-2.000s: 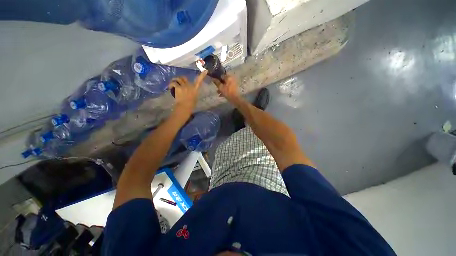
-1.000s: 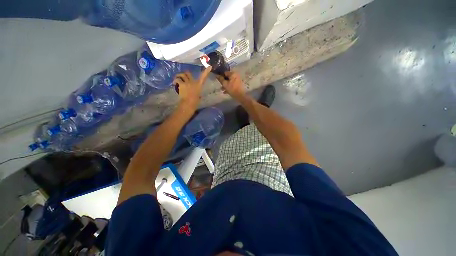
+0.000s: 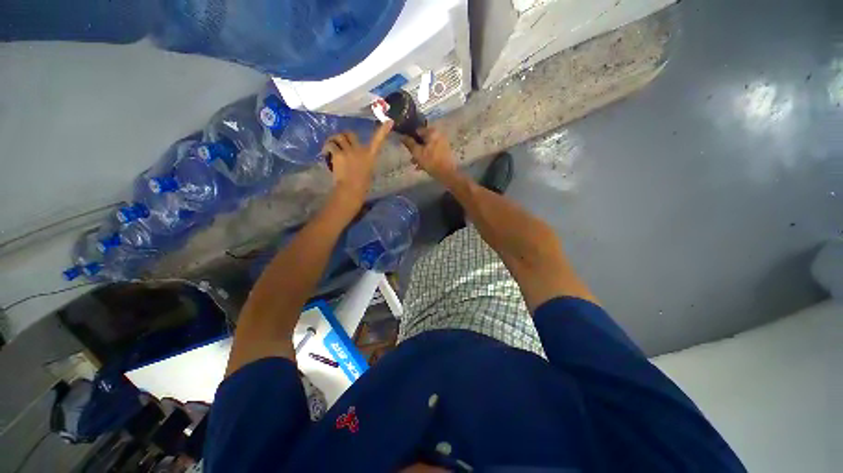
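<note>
A dark mug (image 3: 404, 111) is upright at the front of the white water dispenser (image 3: 379, 69), below its tap area. My right hand (image 3: 433, 154) is shut on the mug from the right side. My left hand (image 3: 352, 162) is left of the mug, with the index finger stretched to the red and white tap (image 3: 381, 109). Its other fingers are curled around a small dark round thing, perhaps the mug lid (image 3: 330, 161), mostly hidden by the hand. The mug's contents cannot be made out.
A large blue bottle (image 3: 277, 32) is on the dispenser. Several empty water bottles (image 3: 222, 152) line the wall at left on a concrete ledge (image 3: 573, 78). Another bottle (image 3: 384, 236) lies below the ledge. A sewing machine table (image 3: 337, 346) is at lower left. Grey floor (image 3: 665, 203) spreads right.
The view has shifted slightly. Both hands keep nearly the same pose at the mug and the tap.
</note>
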